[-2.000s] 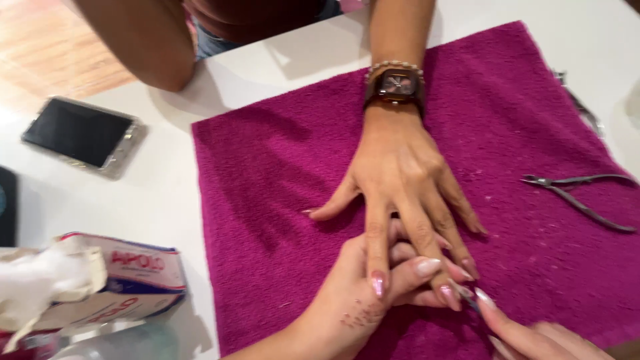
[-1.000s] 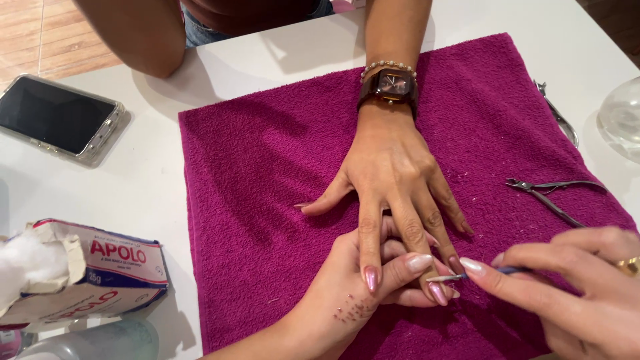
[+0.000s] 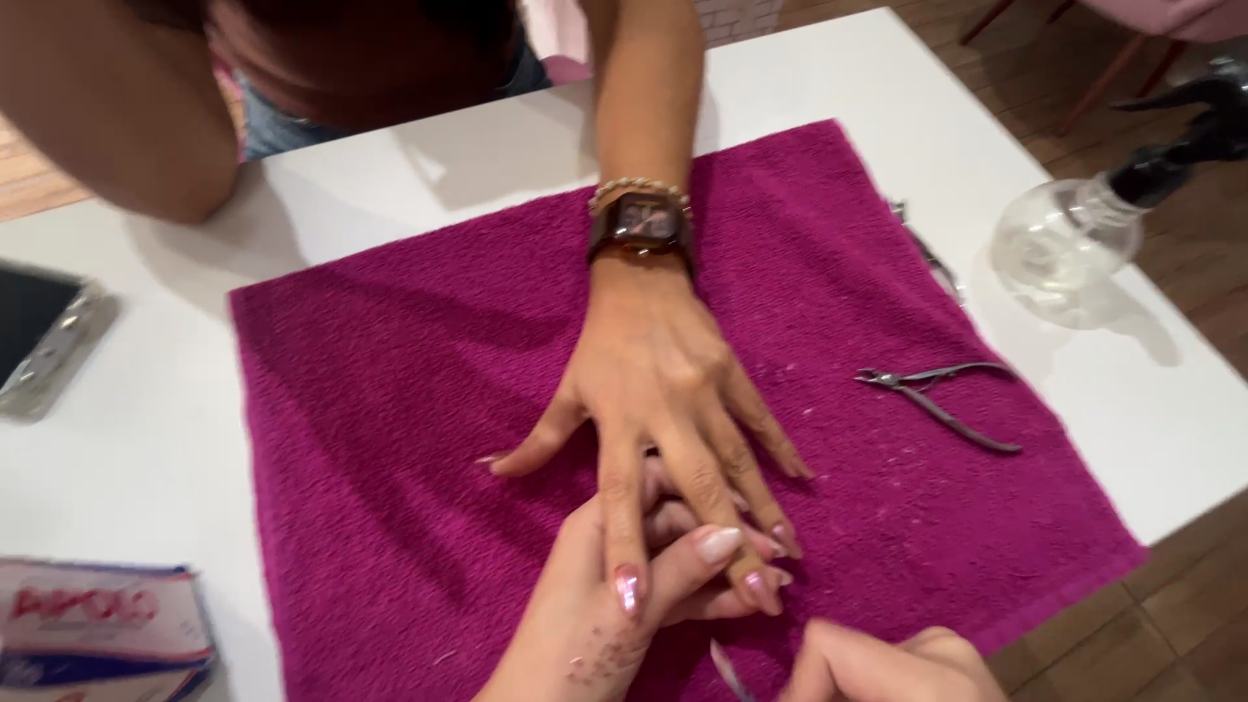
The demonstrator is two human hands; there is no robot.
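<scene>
A person's hand (image 3: 653, 361) with a watch and a beaded bracelet lies spread, palm down, over a magenta towel (image 3: 409, 390). Beneath its fingers is my left hand (image 3: 624, 585), its thumb and fingers holding the middle finger near the tip. The person's nails are pink and shiny. My right hand (image 3: 887, 668) is at the bottom edge, curled and apart from the person's fingers. Just left of it, a slim metal tool tip (image 3: 729, 673) shows, blurred; its handle is hidden, and the grip on it is not clear. Cuticle nippers (image 3: 936, 400) lie spread at the towel's right.
The white table (image 3: 809, 73) bears a clear spray bottle (image 3: 1068, 244) at right and another metal tool (image 3: 931, 253) by the towel's edge. A phone in a clear case (image 3: 39, 331) and an Apolo carton (image 3: 97, 629) are at left. The person's other elbow (image 3: 195, 185) rests far left.
My right hand has drawn back toward the bottom edge, away from the fingertip where it held the metal tool. My left hand keeps its hold. The view has shifted right.
</scene>
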